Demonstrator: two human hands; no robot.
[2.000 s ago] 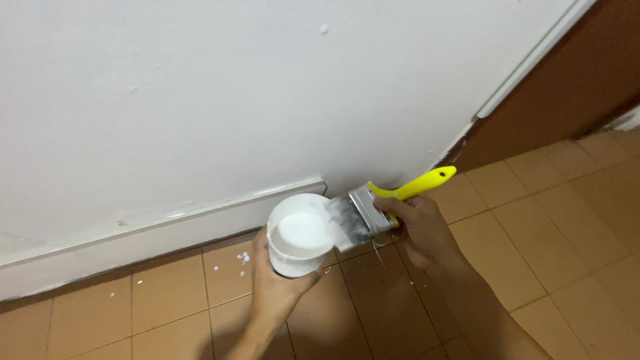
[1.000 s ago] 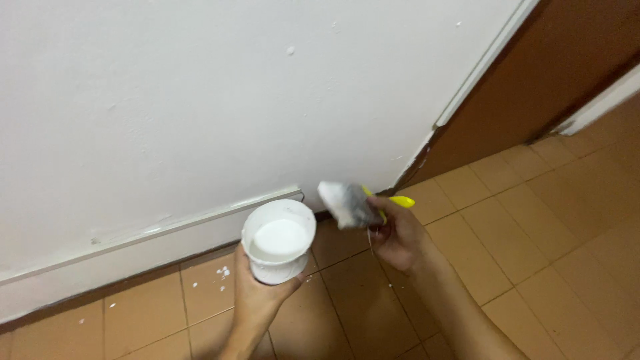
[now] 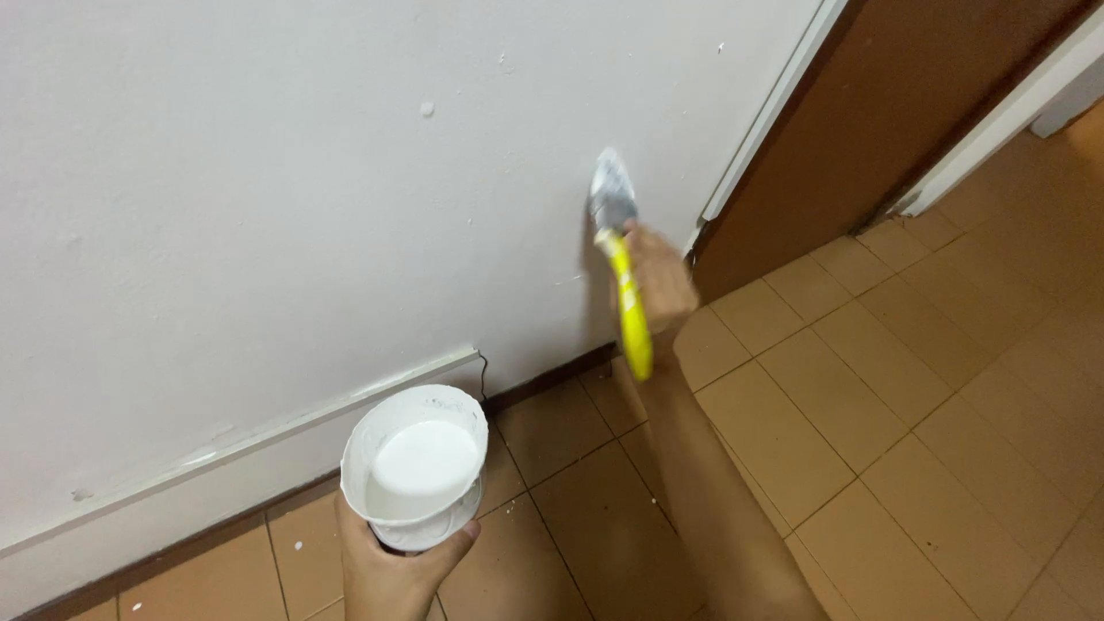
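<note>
My left hand (image 3: 401,565) holds a white plastic tub (image 3: 416,466) from below, its open top showing white paint (image 3: 427,457). Up and to the right of it, my right hand (image 3: 657,280) grips a paintbrush (image 3: 634,315) near its metal ferrule. The yellow handle points down toward my wrist, with white smears on it. Paint-coated bristles (image 3: 611,179) point upward against the white wall (image 3: 302,216). The brush and hand are slightly blurred.
A thin trunking strip (image 3: 285,431) runs low along the wall, with a dark wire at its end. At the right stands a brown door (image 3: 819,129) beside a white strip (image 3: 772,112). White drips (image 3: 298,545) dot the brown floor tiles (image 3: 802,431).
My right hand has moved the brush from beside the tub's rim up to the wall, and its bristles now point upward. My left hand still holds the tub.
</note>
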